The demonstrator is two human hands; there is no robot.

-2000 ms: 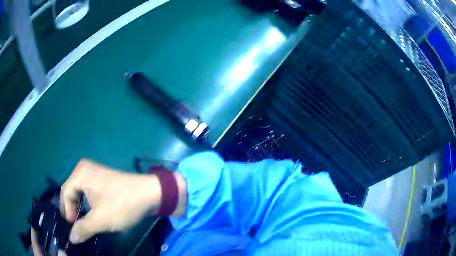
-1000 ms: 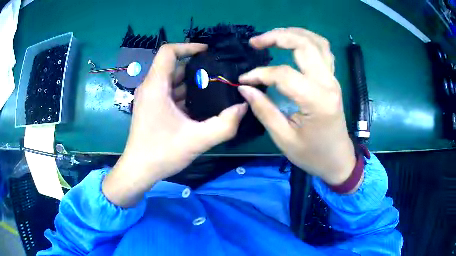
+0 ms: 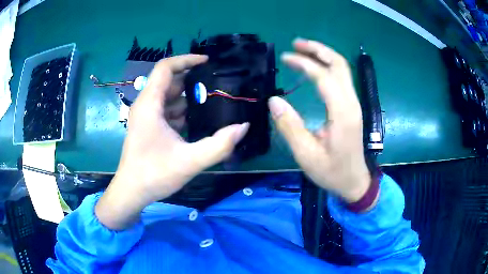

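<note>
A black fan-and-housing assembly (image 3: 230, 118) is held above the front of the green bench. Its blower fan has a round white-blue label (image 3: 200, 93). Red and yellow fan lead wires (image 3: 230, 96) run from the label to the right across the black body and past its right edge. My left hand (image 3: 166, 134) grips the assembly from the left, thumb over its front face. My right hand (image 3: 321, 118) is at the right edge, blurred, fingers apart; I cannot tell whether its fingertips touch the housing or the wire end.
A second fan-and-housing unit (image 3: 140, 67) lies behind my left hand, wires pointing left. A screw tray (image 3: 45, 93) stands at the left, with a pale paper sheet (image 3: 42, 187) hanging below it. An electric screwdriver (image 3: 370, 101) lies at the right. Dark units (image 3: 471, 101) stand at the far right.
The view has swung from the bench's right side to its front. Since one second ago, my right fingers have moved off the wires near the label to the housing's right edge and spread; the wires lie straighter.
</note>
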